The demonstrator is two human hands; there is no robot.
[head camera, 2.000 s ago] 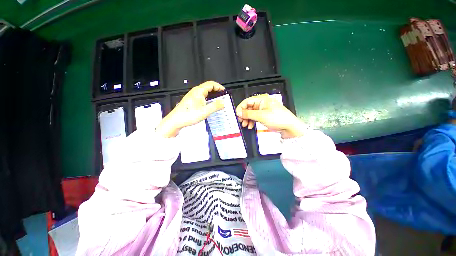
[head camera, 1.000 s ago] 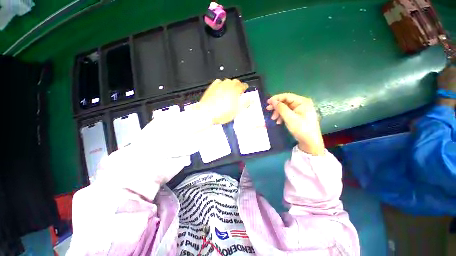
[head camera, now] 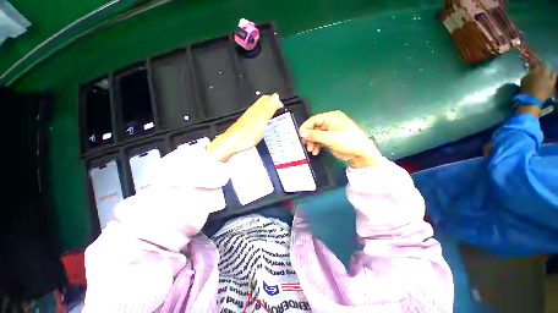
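A smartphone (head camera: 290,153) with a lit white screen and a red stripe lies slightly askew in the rightmost pocket of the near black tray (head camera: 322,164). My left hand (head camera: 246,129) reaches over the tray, its fingertips at this phone's upper left edge; its thumb is not clear. My right hand (head camera: 333,136) is loosely curled, fingertips close to the phone's upper right edge; contact and any grip are unclear. Another white-screened phone (head camera: 251,177) lies in the adjacent pocket, partly under my left hand. More lit phones lie to the left (head camera: 107,189), some partly covered by my sleeve.
The far tray (head camera: 281,67) holds two dark-screened phones (head camera: 134,98) at its left and a pink-and-black item (head camera: 246,36) at its right end. Copper-brown bundles (head camera: 480,30) lie upper right, near another person's hand and blue sleeve (head camera: 520,150). A black stack (head camera: 27,171) stands left.
My left hand has moved from over the rightmost phone to its upper left edge, uncovering the screen, which now shows a red stripe. My right hand is closer to the phone. The view has shifted.
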